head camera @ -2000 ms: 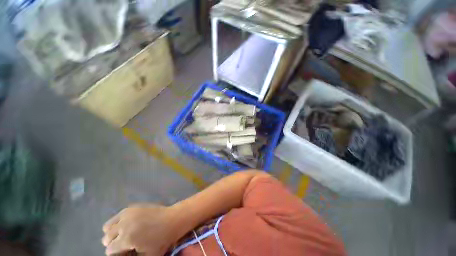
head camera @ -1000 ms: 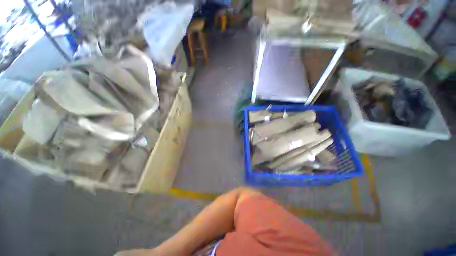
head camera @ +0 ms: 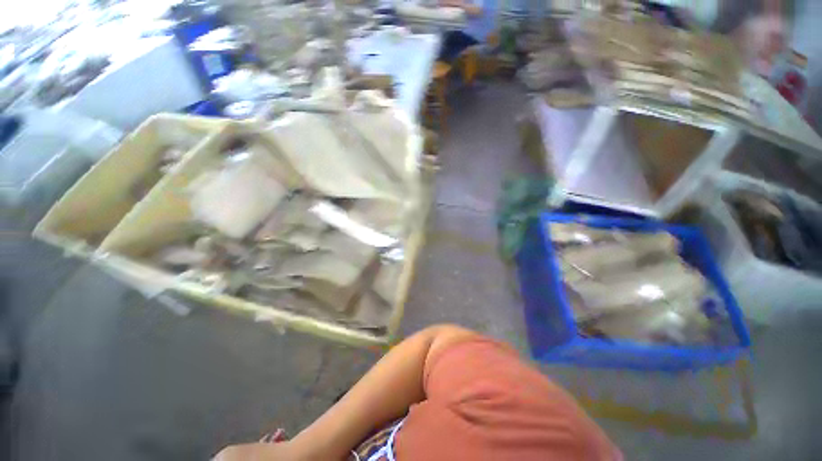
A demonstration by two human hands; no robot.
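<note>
My right arm in a short orange-red sleeve reaches down to the lower left. My right hand [head camera: 236,453] is mostly cut off by the bottom edge; its fingers and grip are hidden. A small reddish thing [head camera: 273,436] shows beside the wrist, too blurred to name. A bit of checked apron [head camera: 383,443] with pale edging shows below the arm. My left hand is out of the picture. In front stands a large yellowish box [head camera: 410,261] with a divider, holding loose brown-beige cut pieces [head camera: 239,196].
A blue crate [head camera: 644,356] with tied beige bundles [head camera: 631,277] stands on the floor at right. Behind it are a white-framed table [head camera: 586,162] and a white tub [head camera: 775,288] of dark cloth. A green bag-like thing [head camera: 521,216] lies beside the crate. An aisle [head camera: 473,180] runs between box and crate.
The crate, tub and table have shifted right in view, and the yellowish box shows nearer the centre. My right hand, fully seen two seconds ago, has dropped mostly below the bottom edge.
</note>
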